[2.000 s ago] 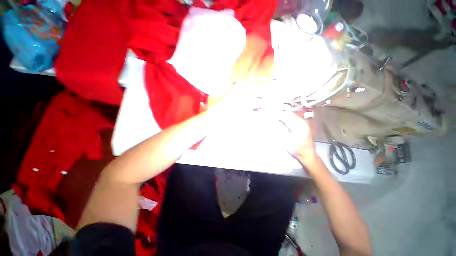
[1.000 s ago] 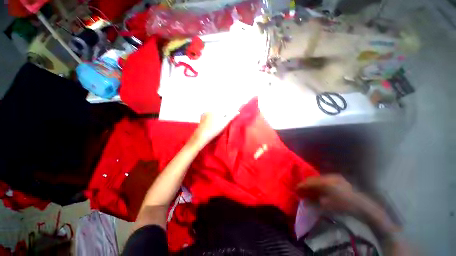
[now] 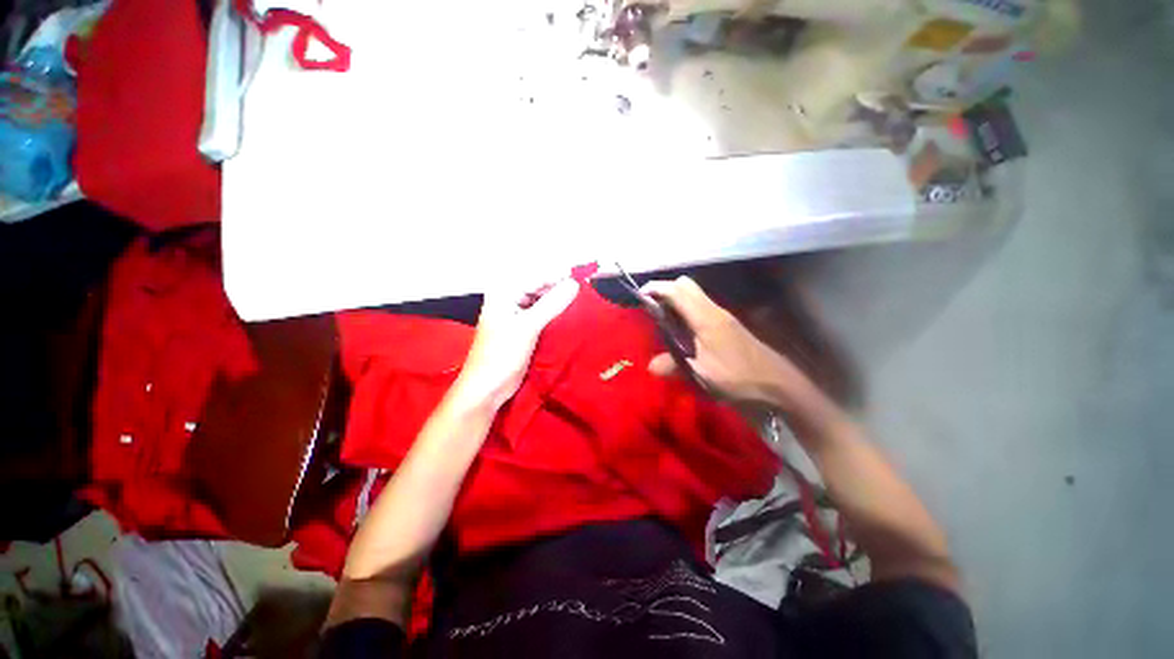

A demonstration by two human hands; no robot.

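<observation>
A red garment (image 3: 567,451) lies over my lap and reaches up to the front edge of the white table (image 3: 425,167). My left hand (image 3: 512,337) pinches its upper edge, where a small red bit shows at the fingertips. My right hand (image 3: 724,345) holds dark-handled scissors (image 3: 675,330), with the thin blades pointing up and left towards that edge, close to my left fingertips. Whether the blades touch the cloth cannot be told.
The sewing machine (image 3: 798,64) is at the top right, with small boxes (image 3: 959,167) at its end. A red strip (image 3: 316,41) lies on the table. A red heap (image 3: 161,373) rests at left by a brown seat (image 3: 264,444). A blue packet (image 3: 36,142) is upper left.
The scissors have left the table and are in my right hand, which has come up from the lower right to the garment's edge. My left hand still holds the garment.
</observation>
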